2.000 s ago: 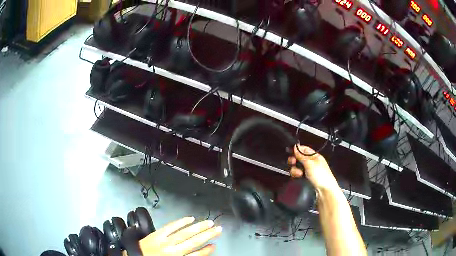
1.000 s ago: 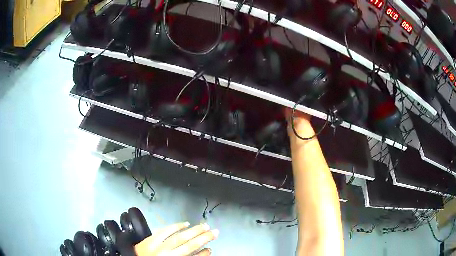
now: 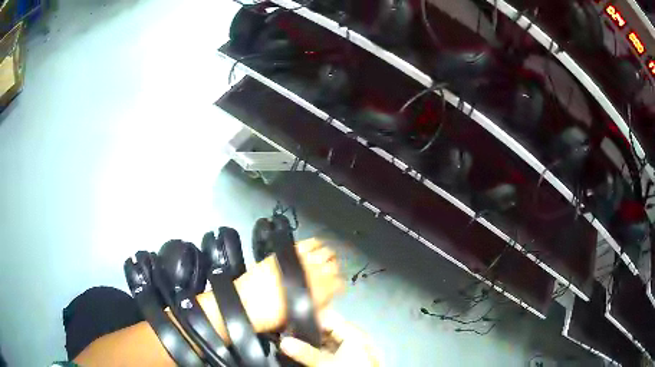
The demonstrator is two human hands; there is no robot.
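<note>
Several black headsets point(image 3: 178, 267) hang around my left forearm like bangles, cups up and headbands curving down. My left hand point(image 3: 321, 271) is a little blurred, with its fingers stretched out and nothing held in them. The headset nearest that hand point(image 3: 298, 290) lies across the wrist. My right hand point(image 3: 345, 345), blurred and partly cut off by the bottom edge, grips the lower part of this headset's band. The forearm hides part of the headbands.
A tiered rack point(image 3: 402, 161) with pale shelf edges holds several headsets point(image 3: 528, 100) at the right. Black cables point(image 3: 460, 320) dangle below it. Red displays point(image 3: 625, 27) show at top right. A yellow-brown object point(image 3: 8, 64) stands at far left.
My right hand has left the rack shelf and taken hold of a headset at my left wrist. My left forearm has moved up and right in view. The rack has shifted right in view.
</note>
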